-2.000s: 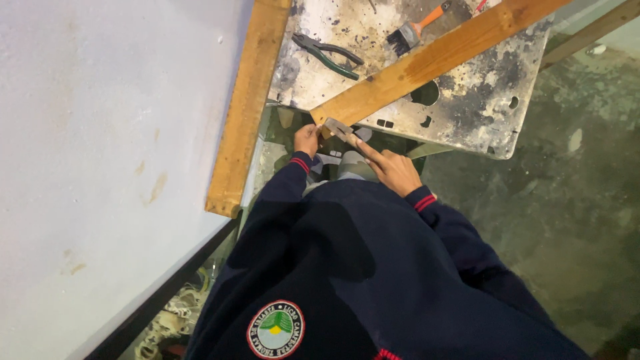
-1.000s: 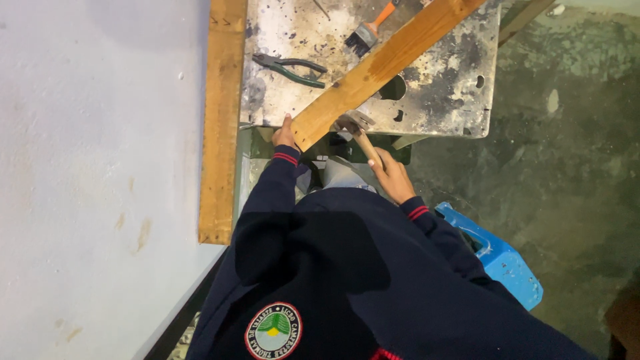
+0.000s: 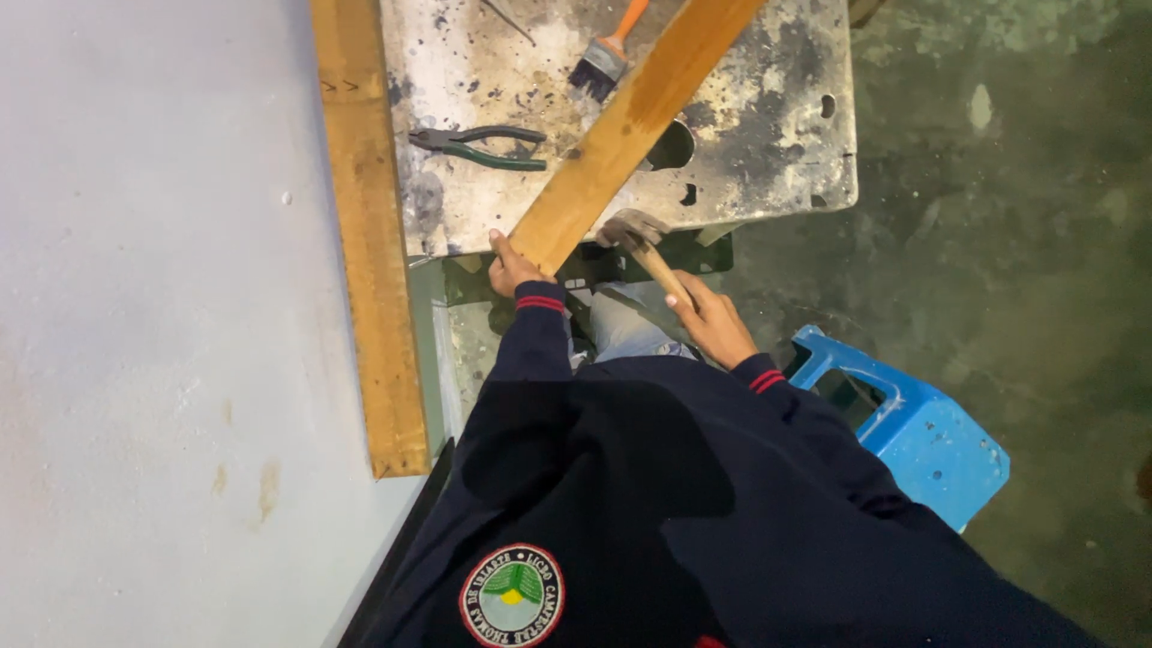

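A wooden board (image 3: pixel 630 135) lies slantwise across the stained worktable (image 3: pixel 765 180), its near end jutting past the table's edge. My left hand (image 3: pixel 517 267) grips that near end, thumb or finger along its left side. In my right hand (image 3: pixel 715 324) is a claw hammer (image 3: pixel 661 270), held by its wooden handle. The hammer's head is just right of the board, at the table's front edge. Combination pliers (image 3: pixel 477 147) with dark green handles rest on the table left of the board. A paintbrush (image 3: pixel 603 63) with an orange handle lies beyond them, close to the board.
Against the pale wall (image 3: pixel 162 270) at the left stands or lies a second long wooden board (image 3: pixel 369 234). A thin metal rod or nail (image 3: pixel 508 22) is at the table's far side. On the floor at the right is a blue plastic stool (image 3: pixel 936 441).
Two seconds ago the hammer head was at the board's near end; now it is to the board's right. My left hand has taken hold of the board's end. The view has shifted.
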